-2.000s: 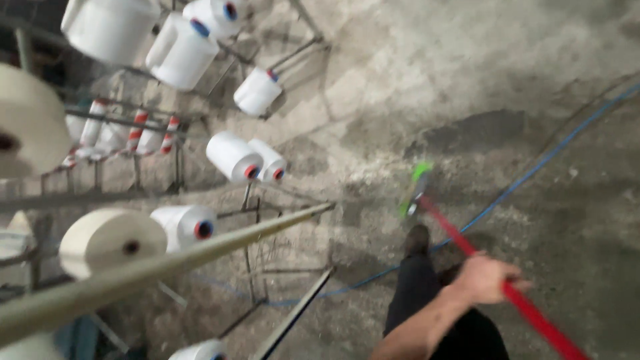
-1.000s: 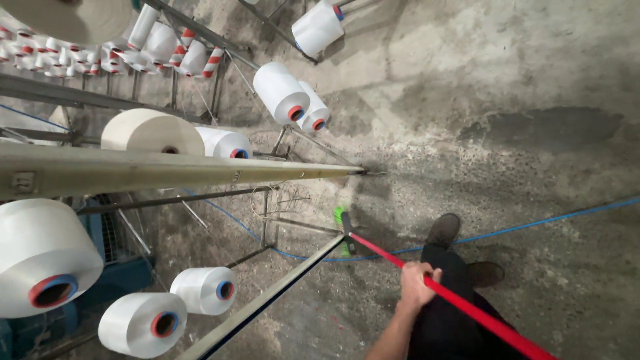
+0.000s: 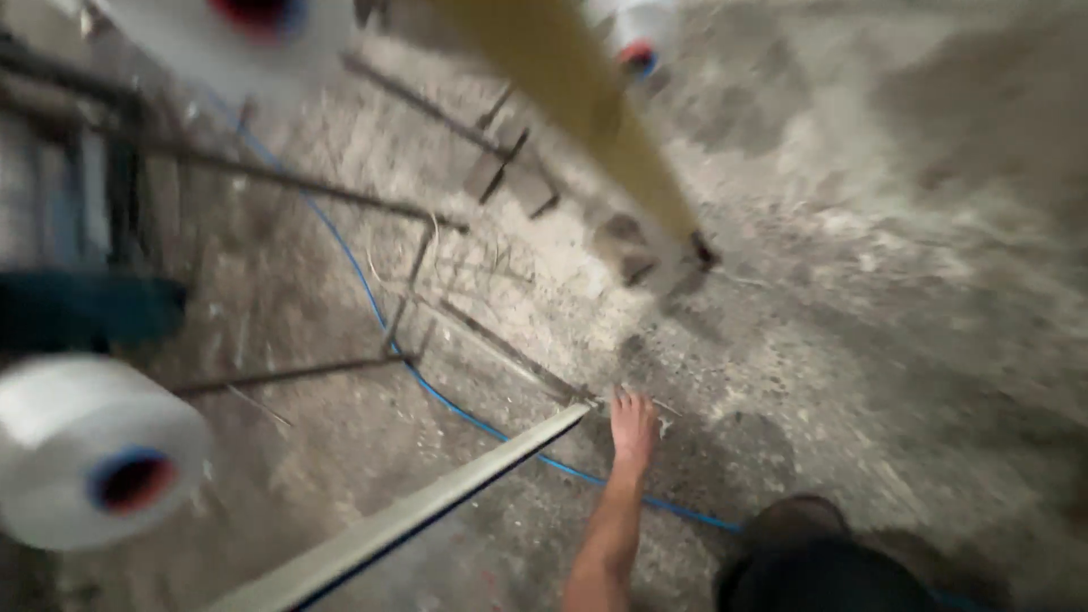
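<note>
My left hand point(image 3: 633, 421) reaches down near the floor, beside the foot of a pale metal post point(image 3: 476, 480). Thin pale strands point(image 3: 667, 410) lie by its fingers. The fingers point away from me; blur hides whether they are closed on any strand. My right hand is out of view. A large white yarn cone point(image 3: 81, 450) with a blue and red core sits at the left, and another white cone point(image 3: 280, 42) is at the top left. The broom with the red handle is not in view.
A yellowish post point(image 3: 595, 110) stands on the floor ahead. Dark metal frame bars point(image 3: 289, 180) reach in from the left. A blue hose point(image 3: 442, 399) crosses the floor past my forearm. My dark shoe point(image 3: 795, 518) is at lower right.
My left hand held the red broom handle in both earlier frames; it has let go and is now down by the post's foot. The view has moved closer to the floor and posts.
</note>
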